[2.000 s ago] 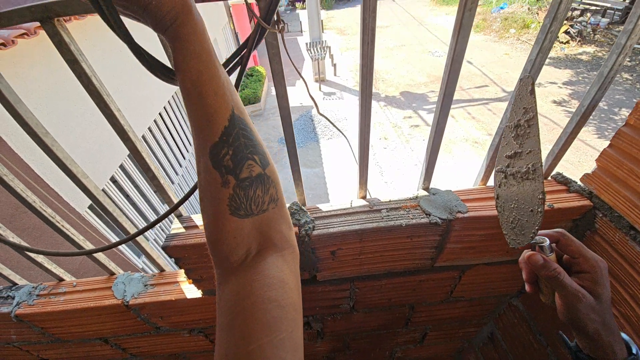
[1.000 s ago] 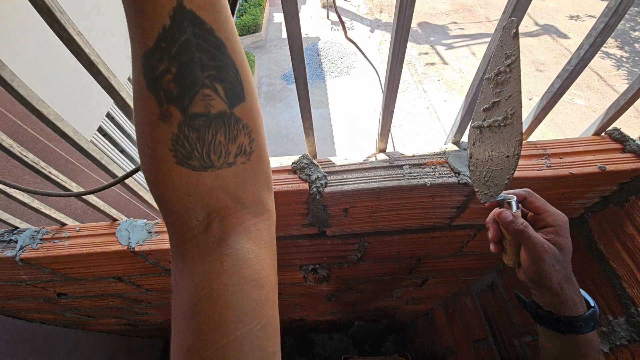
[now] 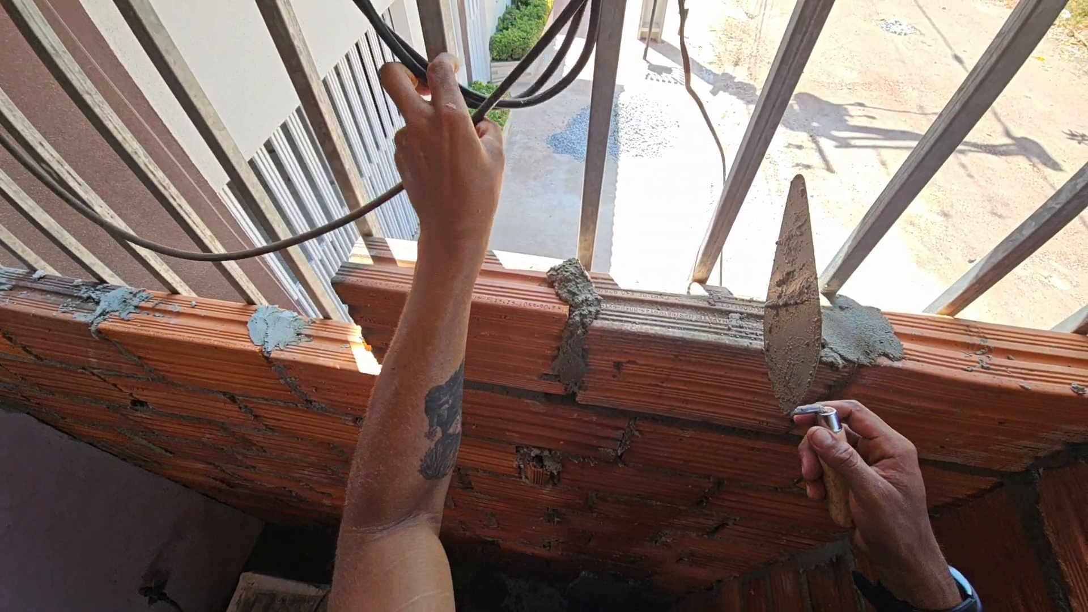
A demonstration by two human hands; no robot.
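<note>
My left hand (image 3: 446, 140) is raised against the metal railing and grips a bundle of looped black cable (image 3: 518, 102); one strand sags away to the left. In my right hand (image 3: 867, 484) is the wooden handle of a mortar-coated pointing trowel (image 3: 793, 297), its blade upright with the tip up. Behind the blade runs the top course of a hollow clay brick wall (image 3: 671, 340). Grey mortar fills a vertical joint (image 3: 576, 323) between two top bricks, and another mortar patch (image 3: 858, 331) lies just right of the blade.
Slanted metal railing bars (image 3: 599, 144) rise just behind the wall. The lower wall section at left carries mortar dabs (image 3: 276, 329). Beyond the bars are a gravel pile (image 3: 612, 127), a green hedge (image 3: 518, 30) and sandy ground. Another brick wall meets this one at the lower right.
My left hand, out of frame a second ago, is now in view on the cable. The trowel stays upright in my right hand. The view has shifted.
</note>
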